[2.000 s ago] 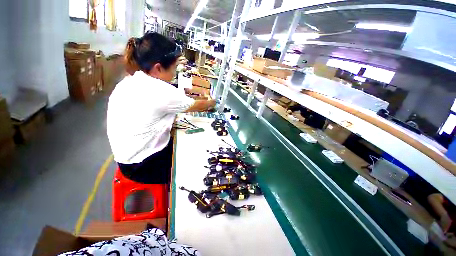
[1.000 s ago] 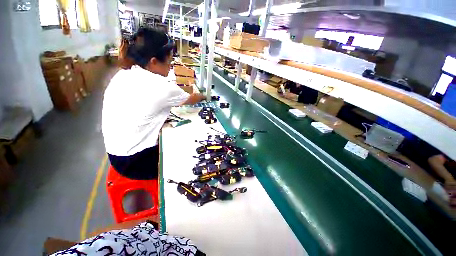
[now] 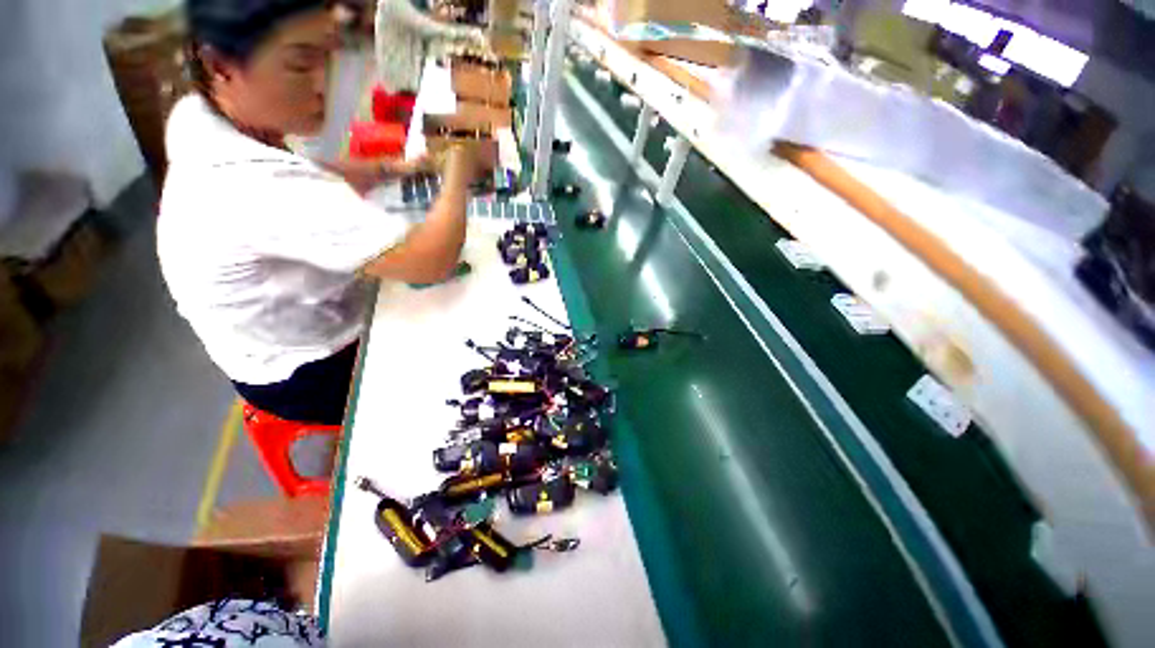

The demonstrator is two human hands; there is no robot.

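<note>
A heap of partly assembled units (image 3: pixel 519 424), black housings with yellow battery cells showing and dark cables, lies on the white bench top (image 3: pixel 507 614) in front of me. Two units with yellow cells (image 3: pixel 403 529) lie at the heap's near end, their cables sticking out. A smaller group of black units (image 3: pixel 523 251) lies farther up the bench. Neither of my hands is in the picture; only a patterned black-and-white sleeve or garment (image 3: pixel 228 625) shows at the bottom edge.
A person in a white shirt (image 3: pixel 266 253) sits at the bench's left side on a red stool (image 3: pixel 289 449). The green conveyor belt (image 3: pixel 760 506) runs along the right, with a single unit (image 3: pixel 640 339) on it. An open cardboard box (image 3: pixel 139 589) stands lower left. White shelving rises at right.
The view has shifted and tilted. The white-shirted person has turned more towards the bench, face now showing, one arm bent over the bench. The heap looks unchanged.
</note>
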